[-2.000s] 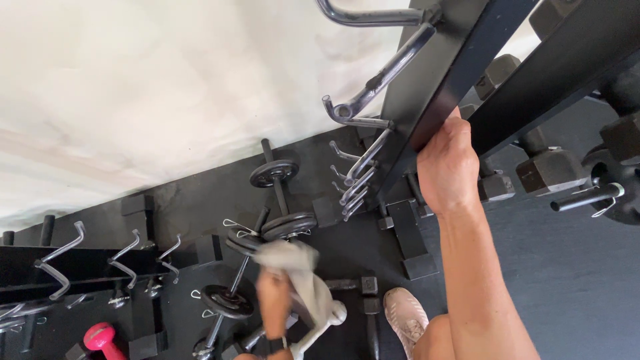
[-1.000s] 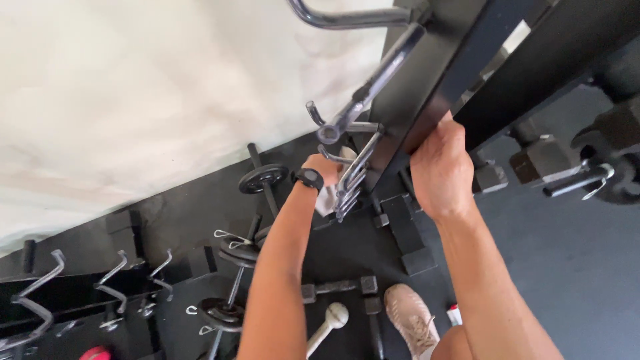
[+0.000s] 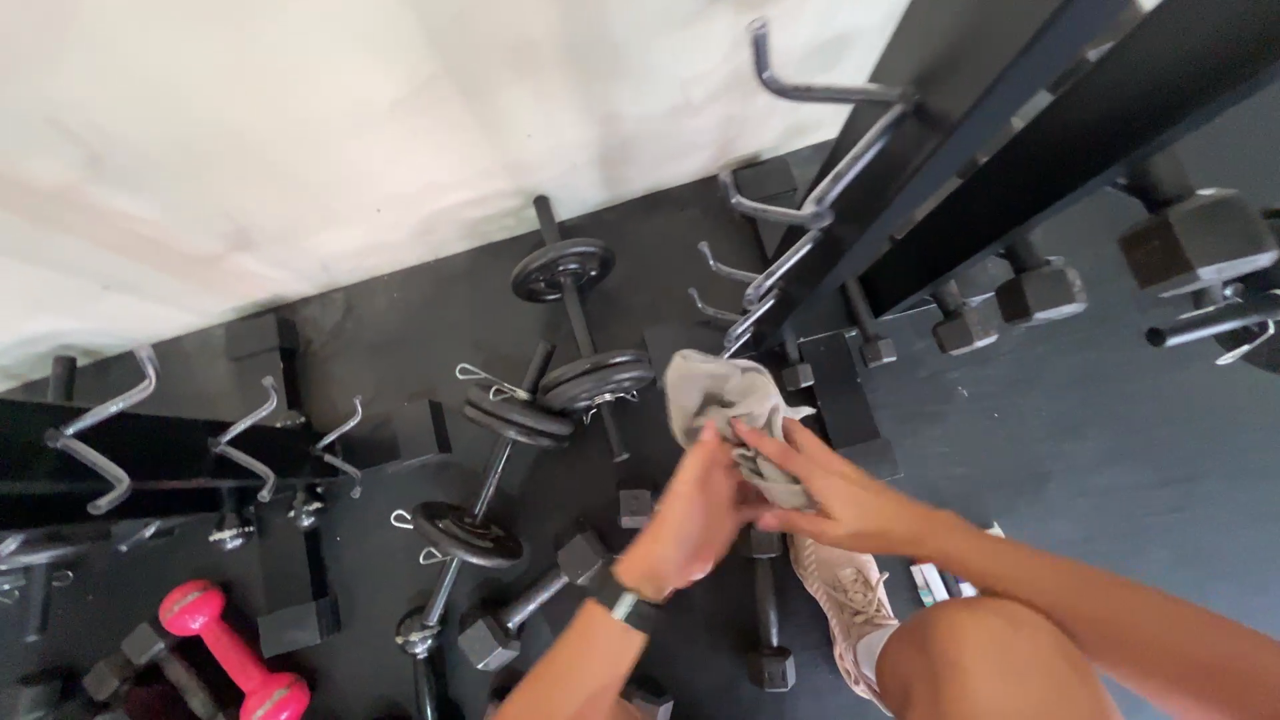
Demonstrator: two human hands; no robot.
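Observation:
A grey cloth (image 3: 725, 390) is bunched between my two hands, in front of the lower hooks of the black dumbbell rack. My left hand (image 3: 690, 510), with a band at the wrist, grips it from the left; its fingertips are partly hidden and slightly blurred. My right hand (image 3: 840, 495) pinches the cloth from the right. Chrome hooks (image 3: 780, 270) stick out from the rack's black upright (image 3: 960, 90) just above the cloth. Below my hands lies a hex dumbbell (image 3: 768, 620) on the dark floor, beside my pink shoe (image 3: 850, 600).
Left of my hands lie plate-loaded dumbbell bars (image 3: 575, 310) (image 3: 480, 500) and a hex dumbbell (image 3: 530, 600). A pink dumbbell (image 3: 235, 645) is at lower left, near a second rack's hooks (image 3: 245, 440). Several hex dumbbells (image 3: 1040, 290) sit along the right rack. A pale wall (image 3: 400, 120) stands behind.
My right hand has let go of the rack's upright and now holds the cloth too. My left hand has drawn back from the rack's lower hooks with the cloth.

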